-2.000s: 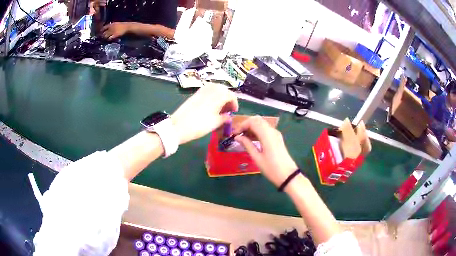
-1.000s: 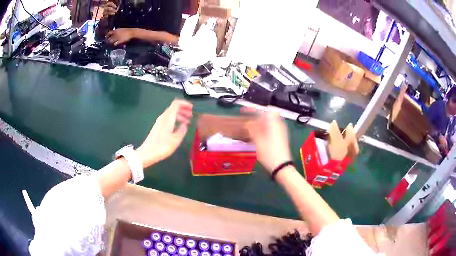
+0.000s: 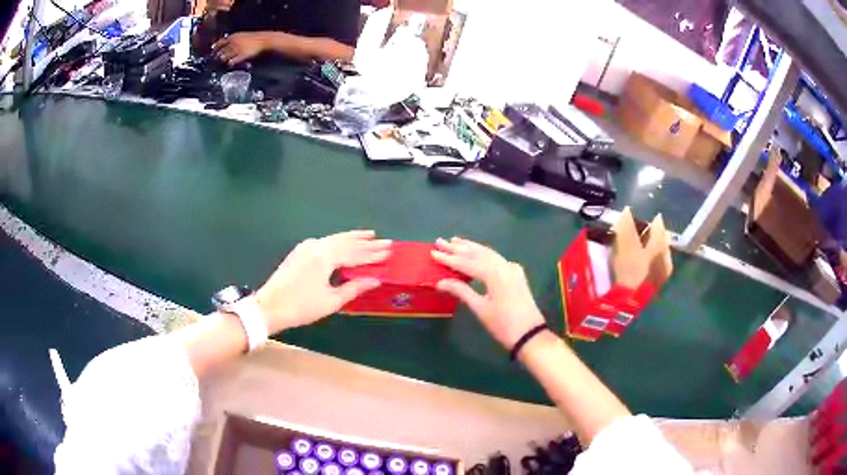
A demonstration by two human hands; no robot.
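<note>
A red retail box [image 3: 401,278] with a closed red lid sits on the green belt in front of me. My left hand [image 3: 320,276] is on its left end, fingers on top and thumb at the front. My right hand [image 3: 492,289] is on its right end in the same way. The inside of the box is hidden by the lid. Purple cells [image 3: 347,457] stand in a shallow brown carton [image 3: 243,443] at the near edge. A black cable heap [image 3: 548,455] lies right of them, partly cut off by the frame.
Open red boxes [image 3: 594,288] with raised brown flaps stand at the right. Another red box [image 3: 757,348] lies farther right on the green belt [image 3: 186,213]. Across, a person's arm [image 3: 279,44] rests by circuit boards and black devices [image 3: 566,172]. A metal post [image 3: 743,158] rises at the right.
The box in front of me was open with white contents showing; now its lid is closed. The purple cell and black cable seen in my hands earlier no longer show there. Both hands now hold the box.
</note>
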